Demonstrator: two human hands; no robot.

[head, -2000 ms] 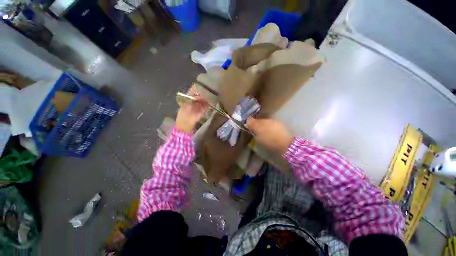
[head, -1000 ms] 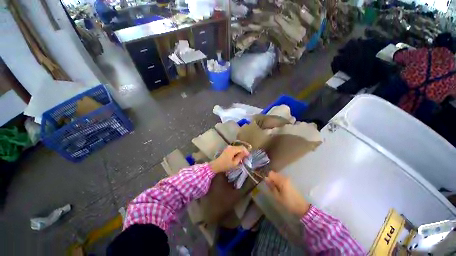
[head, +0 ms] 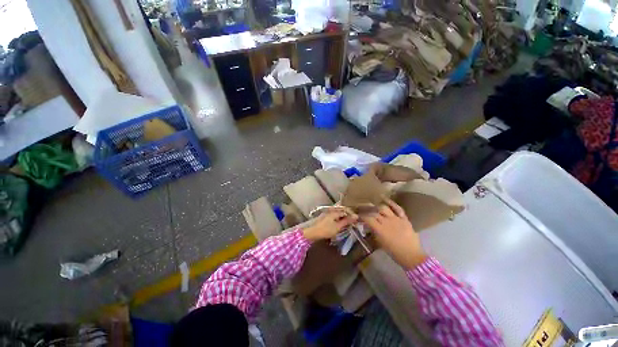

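Observation:
My left hand point(head: 330, 224) and my right hand point(head: 395, 232) are close together over the brown cut panels point(head: 322, 266). Between them is a small whitish-grey wrapped bundle point(head: 347, 242), mostly hidden by my fingers. A thin pale tie point(head: 327, 209) shows at my left fingers, which pinch at it. My right fingers lie bent on the small bundle's upper side; their exact hold is hard to see. The panels lie in a spread stack beside the table's left edge.
The white sewing table point(head: 488, 251) is at the right, with yellow PIT tape point(head: 546, 333) at its lower corner. A blue bin point(head: 415, 150) shows behind the panels. A blue crate point(head: 150, 157) stands on the floor at the left. Drawers, a blue bucket point(head: 325, 108) and fabric piles are behind.
The view has tilted up to show more of the room. My hands, apart before, have come together over the small bundle and now cover most of it.

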